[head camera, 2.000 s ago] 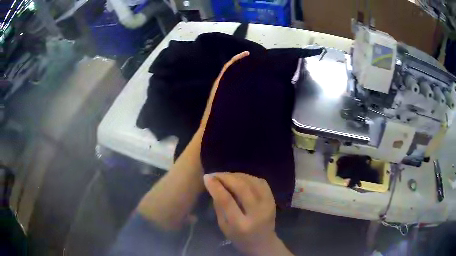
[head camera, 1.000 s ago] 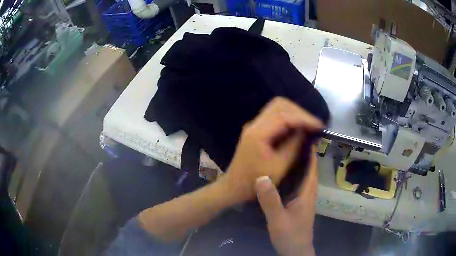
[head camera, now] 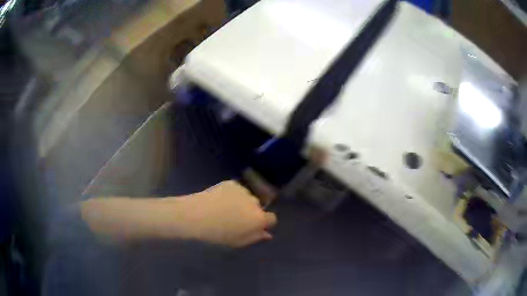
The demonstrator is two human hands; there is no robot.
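Observation:
The view is blurred. My left hand [head camera: 234,215] is low, left of centre, in front of the table's near edge, with its fingers curled. Below and right of it is a broad dark area [head camera: 346,248]; I cannot tell whether it is cloth or my covered lap, nor whether the fingers grip any of it. A long dark strip [head camera: 341,72] lies across the white table [head camera: 254,52] and reaches its near edge. My right hand is not in view.
The shiny machine plate [head camera: 482,110] is at the right. The cream-rimmed scrap opening [head camera: 491,248] with dark trimmings is at the lower right. Brown cardboard [head camera: 110,75] stands left of the table. A small part of something blue shows at the top.
The dark fabric pile is gone from the tabletop, and the strip now shows. My left hand has moved down and left; my right hand has left the view. The view has shifted and tilted.

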